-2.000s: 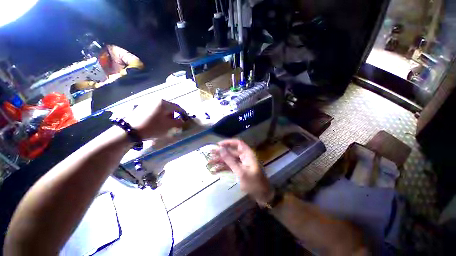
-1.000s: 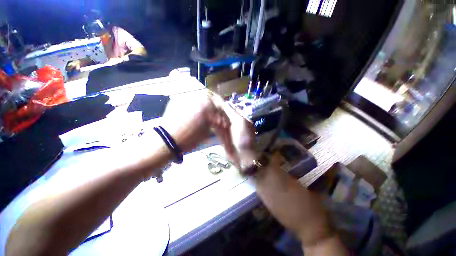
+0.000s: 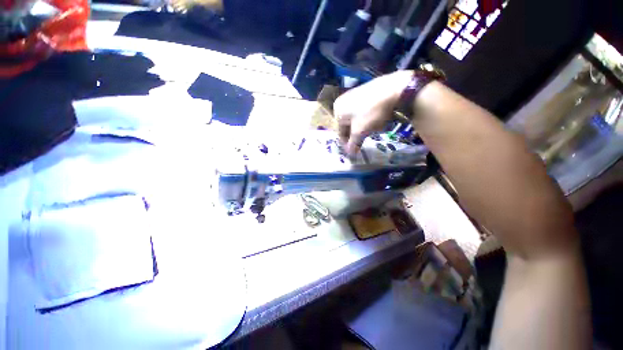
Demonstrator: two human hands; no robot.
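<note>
My right hand [image 3: 372, 109] reaches in from the right, over the top of the white sewing machine head [image 3: 307, 179]. Its fingers point down at the small parts on top; whether they pinch anything cannot be told. My left hand is out of the picture. A large pale panel [image 3: 184, 307] lies at the left, with a squarish pale patch pocket [image 3: 95, 246] with dark edges on it. The dark presser foot area [image 3: 239, 205] is at the machine's left end, beside the panel. Silver scissors [image 3: 315, 210] lie on the bed in front of the head.
A black fabric piece [image 3: 222, 98] lies behind the machine. Dark cloth [image 3: 34, 123] and a red plastic bag [image 3: 54, 27] are at the left. A yellow-brown item [image 3: 374, 224] lies at the bed's right. Dark thread cones [image 3: 354, 33] stand behind. A cardboard box [image 3: 444, 266] is at lower right.
My left hand has left the picture. My right hand has moved up and away from it, onto the machine top. The view has turned, showing more of the pale panel.
</note>
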